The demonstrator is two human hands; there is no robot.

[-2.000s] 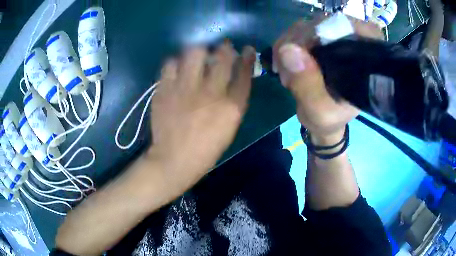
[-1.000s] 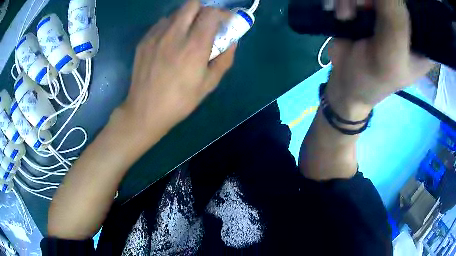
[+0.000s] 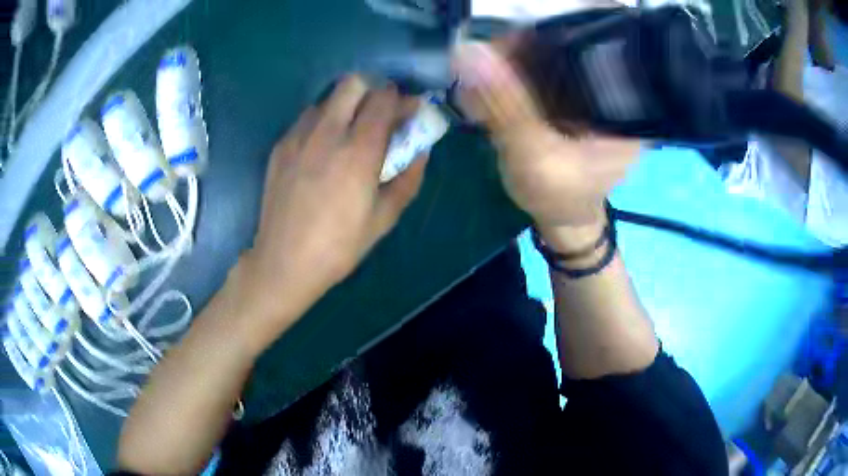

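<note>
My left hand (image 3: 325, 181) is closed around a white-and-blue handheld unit (image 3: 414, 141); the fingers cover part of it. My right hand (image 3: 549, 139) grips the black electric screwdriver (image 3: 604, 72), which lies roughly level with its nose at the left. The nose is close to the unit's upper end; blur hides whether they touch. The bit and any screw cannot be made out. A thick black cord (image 3: 725, 240) runs behind my right wrist.
Several grouped units (image 3: 135, 144) with tangled white cords (image 3: 139, 344) lie on the dark green mat (image 3: 390, 288) at the left. A clear plastic bag (image 3: 42, 432) is at the lower left. Another person's arm (image 3: 792, 84) shows at the upper right. A pale strip (image 3: 70, 107) crosses the upper left.
The screwdriver has come left and down towards the held unit since one second ago. My left hand still holds a unit, now slightly lower. The grouped units appear shifted lower and right in view.
</note>
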